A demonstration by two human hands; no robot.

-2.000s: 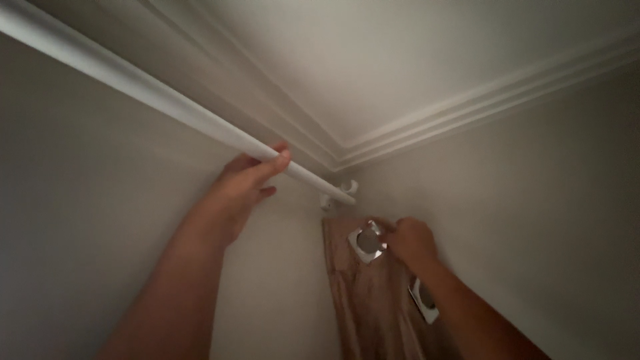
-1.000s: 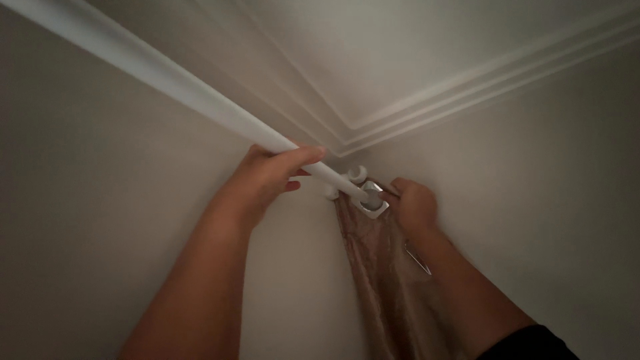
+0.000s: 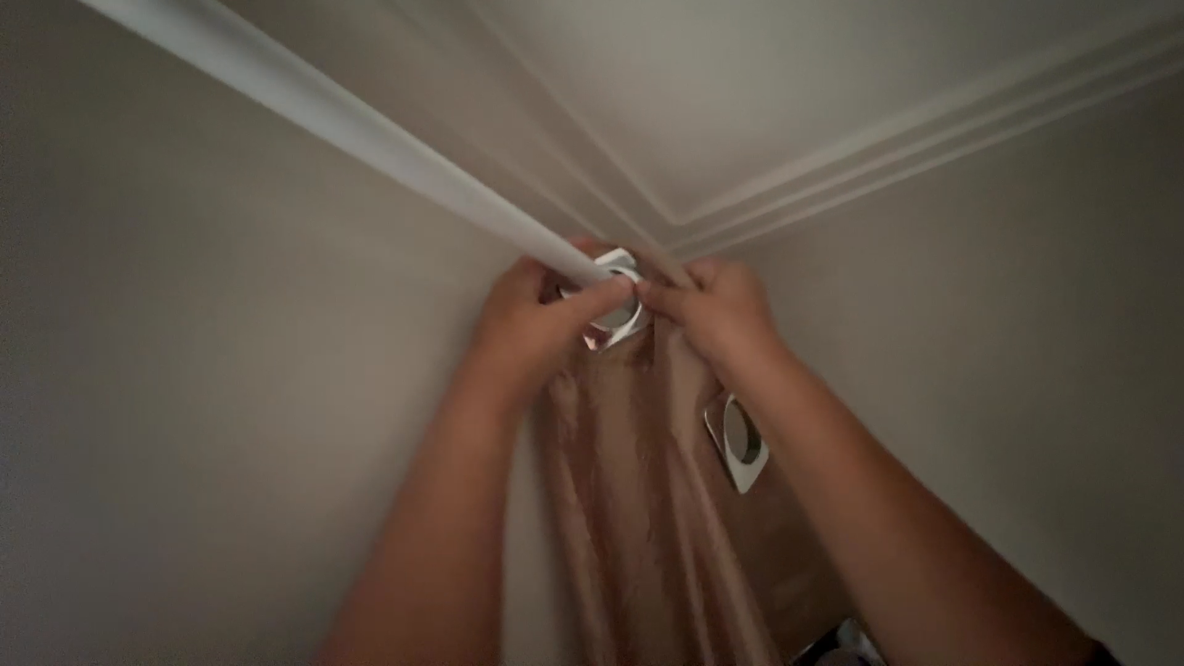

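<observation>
A white curtain rod [image 3: 370,139] runs from the upper left to a square silver curtain grommet [image 3: 622,310] near the corner; the rod's end is at the grommet's round hole. My left hand [image 3: 546,314] grips the grommet's left side, thumb across its front. My right hand [image 3: 717,305] pinches the curtain's top edge at the grommet's right side. The brown curtain [image 3: 638,481] hangs below both hands. A second grommet [image 3: 740,444] shows beside my right forearm, and part of another [image 3: 842,643] lies at the bottom edge. The rod brackets are hidden.
Walls meet in the corner behind the curtain, the left wall [image 3: 231,370] close to my left arm and the right wall [image 3: 1017,324] beyond my right. Stepped moulding [image 3: 888,157] runs along the ceiling [image 3: 703,83].
My left hand has left the rod farther back and moved to the grommet at its end. My right hand brought that grommet up from below the rod; the brackets seen earlier are now covered.
</observation>
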